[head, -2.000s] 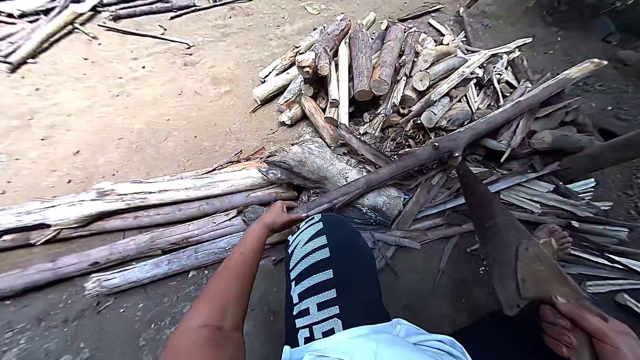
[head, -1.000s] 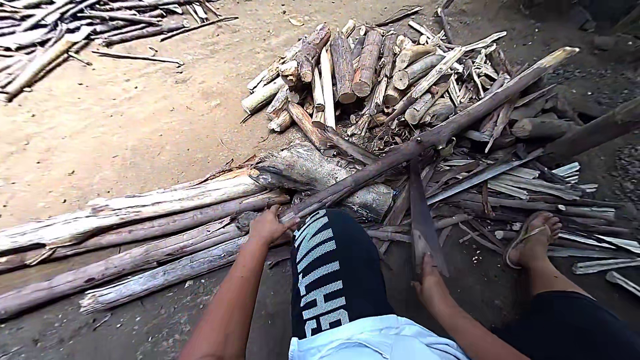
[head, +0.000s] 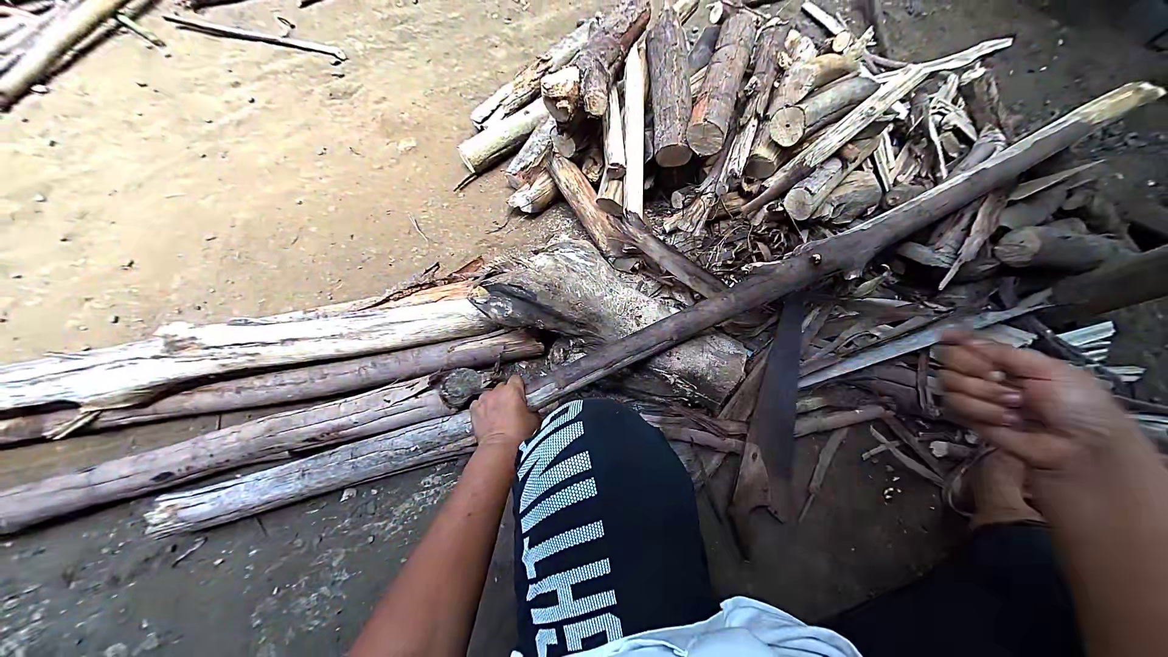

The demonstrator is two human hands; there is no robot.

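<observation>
My left hand (head: 504, 412) grips the near end of a long dark wooden pole (head: 730, 301), just left of my knee. The pole slants up to the right, across a thick pale log (head: 630, 315) and over the woodpile. A hand saw (head: 774, 415) leans against the pole's near side, its wide end low by the ground and no hand on it. My right hand (head: 1027, 401) is raised in the air right of the saw, blurred, its fingers partly curled and holding nothing that I can see.
Long logs and branches (head: 274, 438) lie on the ground at the left. Beyond the pole is a heap of cut firewood (head: 671, 100). Wood splinters (head: 1086, 342) lie near my foot at the right. More sticks (head: 55, 50) are at the far left.
My right hand held the saw by its handle end two seconds ago; it has let go and moved off to the right. The saw now rests lower against the pole. My left hand still holds the pole.
</observation>
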